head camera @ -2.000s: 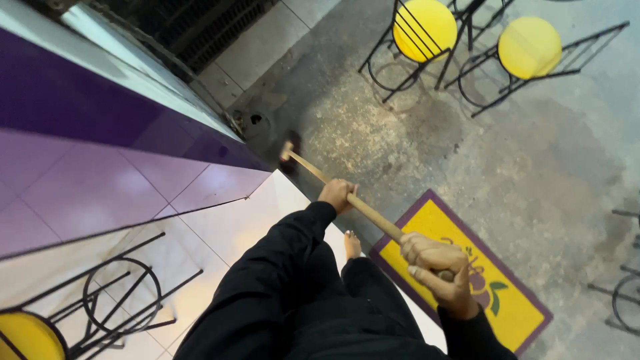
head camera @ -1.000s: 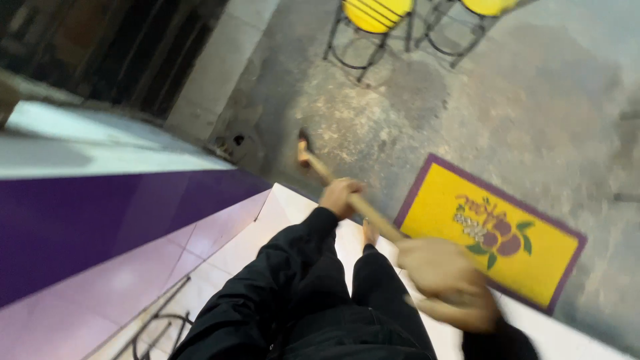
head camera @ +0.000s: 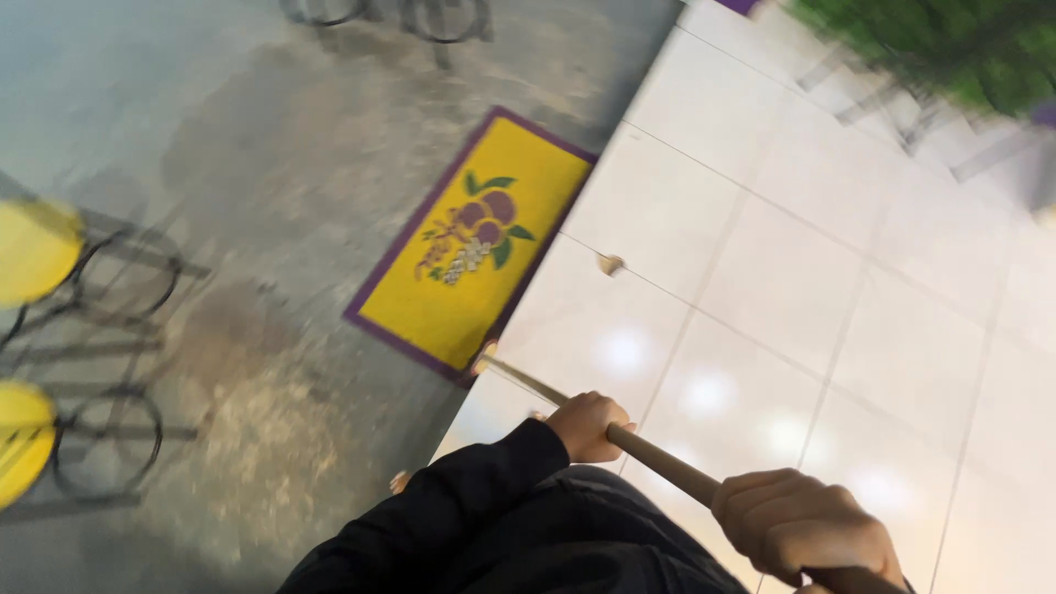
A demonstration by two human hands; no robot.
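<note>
A long wooden handle point(head camera: 667, 464) slants from the lower right up to the left. My left hand point(head camera: 590, 426) is closed round its middle part. Nearer the camera, my right hand point(head camera: 808, 524) grips the same handle close to its upper end. The handle's far end reaches the lower corner of a yellow mat point(head camera: 474, 239) with a purple border and a printed fruit pattern. Whatever tool head it carries is small and blurred there, so its kind cannot be told.
Two yellow-seated metal chairs point(head camera: 31, 247) stand at the left on the concrete floor point(head camera: 280, 165). White floor tiles point(head camera: 742, 272) fill the right side, with a small brown object point(head camera: 610, 264) on them. Blurred green foliage point(head camera: 949, 49) is at the top right.
The view has swung strongly from the purple-panelled wall to the white tiles. The handle's far end was over the concrete before and is now at the mat's corner. Both hands still hold the handle.
</note>
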